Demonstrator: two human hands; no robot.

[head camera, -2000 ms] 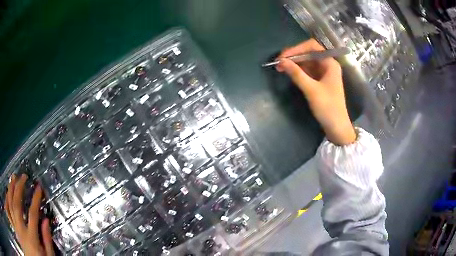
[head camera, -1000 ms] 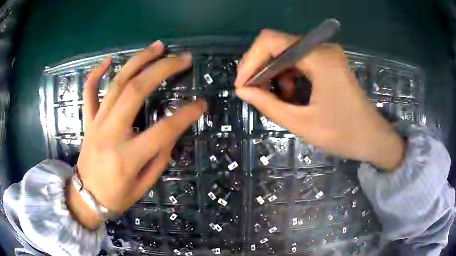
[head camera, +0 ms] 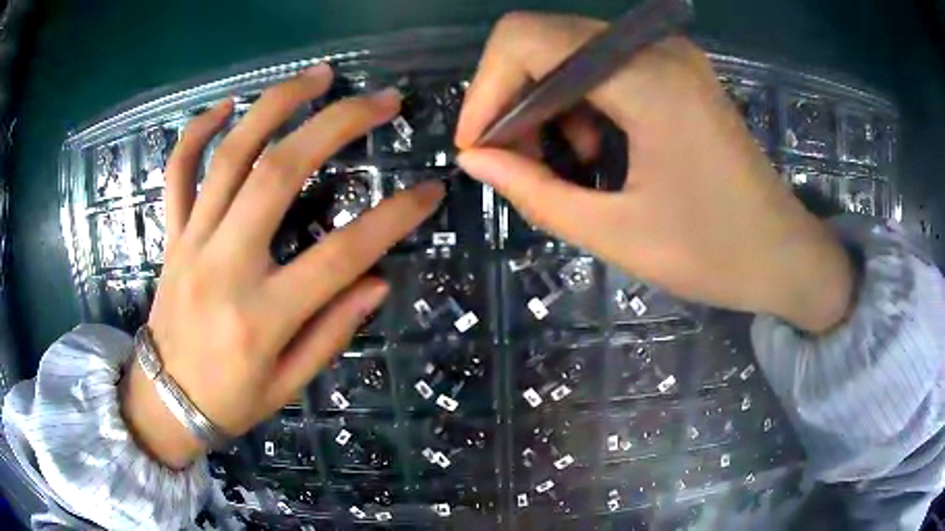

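The clear blister tray [head camera: 497,363] lies in front of me, its square pockets holding small dark assemblies [head camera: 471,368] with tiny white rectangular tabs [head camera: 464,320]. My right hand [head camera: 642,176] holds the grey tweezers [head camera: 580,78] like a pen, between thumb and fingers, over the upper middle of the tray. The tweezers' tip is hidden at my fingertips. My left hand [head camera: 249,249] is spread palm down over the tray's left part, fingers apart, with its thumb and index finger near the tweezers' pocket. I cannot tell whether it touches a part.
The dark green bench top [head camera: 414,21] shows behind the tray's far edge. Grey-white sleeves cover both wrists, and a metal bracelet [head camera: 171,394] sits on the left one. The frame's rim is dark and blurred.
Since the earliest frame, the view has swung onto the tray and both hands have come together over it. Since the later one, the right hand and tweezers have shifted slightly left and up.
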